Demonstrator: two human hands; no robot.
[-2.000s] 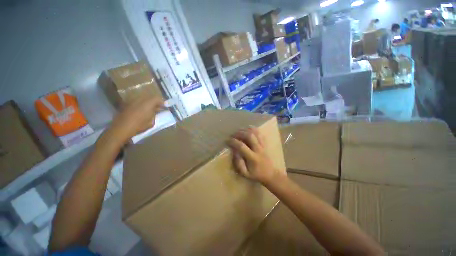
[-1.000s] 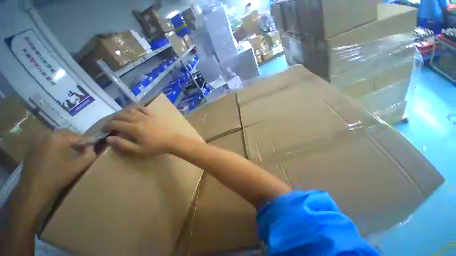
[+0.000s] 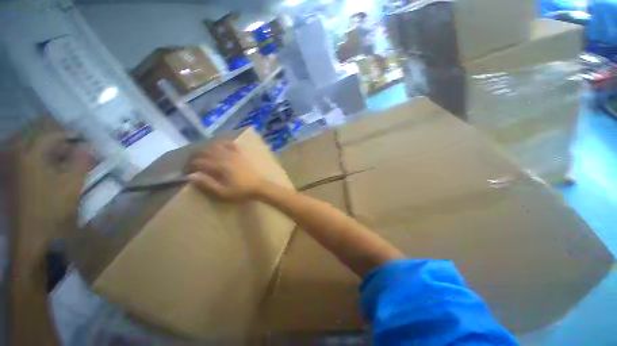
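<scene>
A brown carton [image 3: 196, 250] sits tilted in the view, in front of me at the left, with a dark gap along the seam of its top. My right hand [image 3: 223, 172] lies on the carton's top edge beside the seam, its fingers curled over the edge. My left hand [image 3: 51, 159] is raised at the left side, off the carton and strongly blurred. Whether it holds anything cannot be told.
A large closed carton [image 3: 440, 230] fills the middle and right. Wrapped stacked cartons [image 3: 521, 101] stand behind it on the blue floor. Shelving [image 3: 226, 88] with cartons and blue bins, and white stacked boxes [image 3: 345, 91], are at the back.
My left hand was at the carton's top seam beside my right hand; it has moved up and left, away from it. The seam gap shows more. My right hand stays at the edge.
</scene>
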